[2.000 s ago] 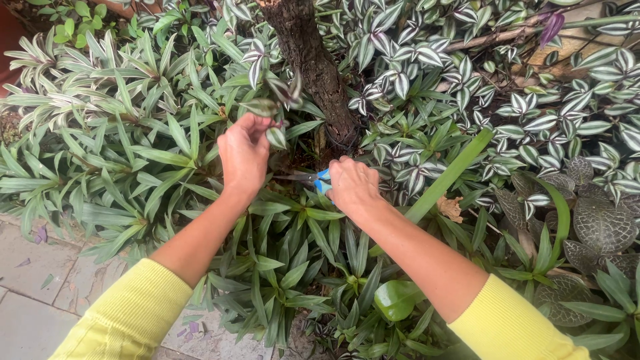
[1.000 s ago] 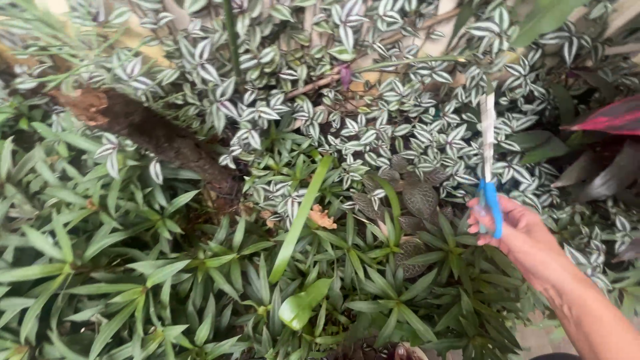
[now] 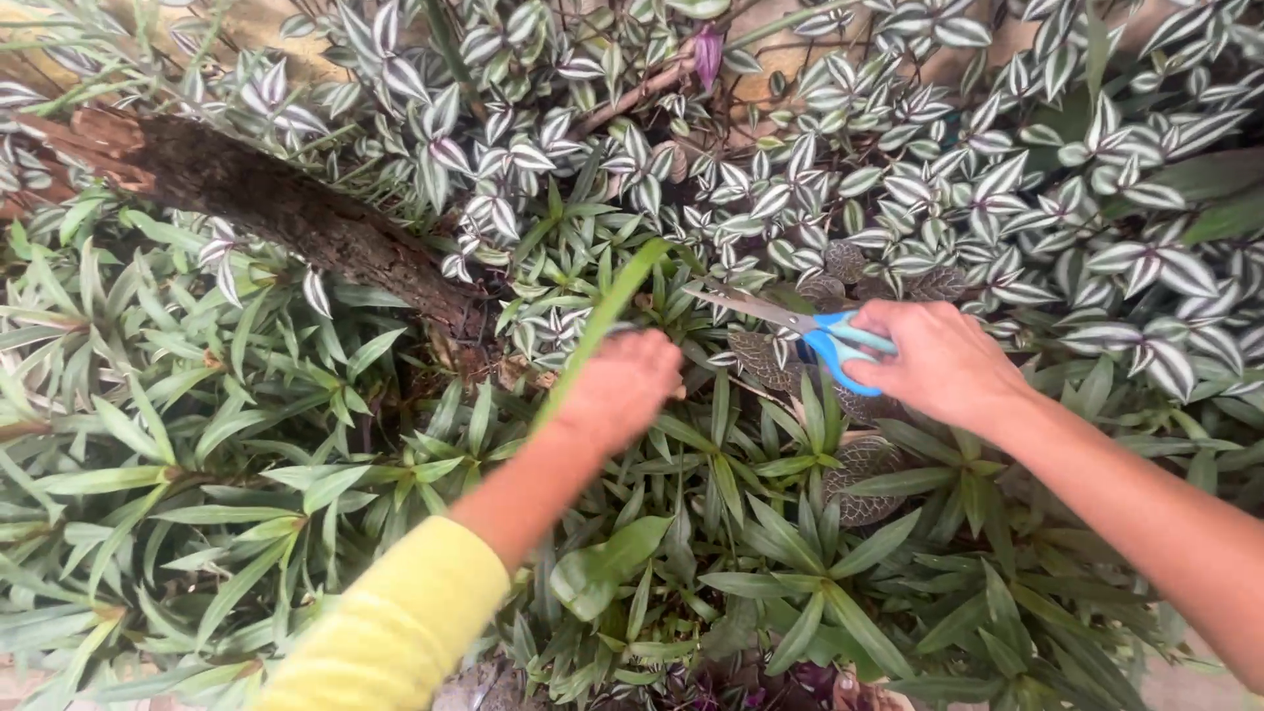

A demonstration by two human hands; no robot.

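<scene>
My right hand (image 3: 938, 365) grips a pair of scissors (image 3: 760, 311) by light and dark blue handles, the metal blades pointing left over the plants and looking closed or nearly so. Left of them, my left hand (image 3: 627, 380) is blurred, low among the leaves beside a long green strap leaf (image 3: 607, 316); whether its fingers hold anything cannot be seen. Striped green-and-silver leaves (image 3: 968, 202) spread behind the scissors. Dark, light-veined round leaves (image 3: 869, 479) lie beneath my right hand.
A rough, dark tree trunk (image 3: 296, 212) slants from the upper left down to the soil. Pointed green plants (image 3: 810, 583) crowd the foreground. A purple leaf (image 3: 707, 57) and a brown stem (image 3: 642, 94) are at the top. Paving (image 3: 484, 686) shows at the bottom edge.
My left hand, out of view one second ago, is among the leaves near the strap leaf. The scissors pointed upward farther right then; now they point left. The view has shifted considerably.
</scene>
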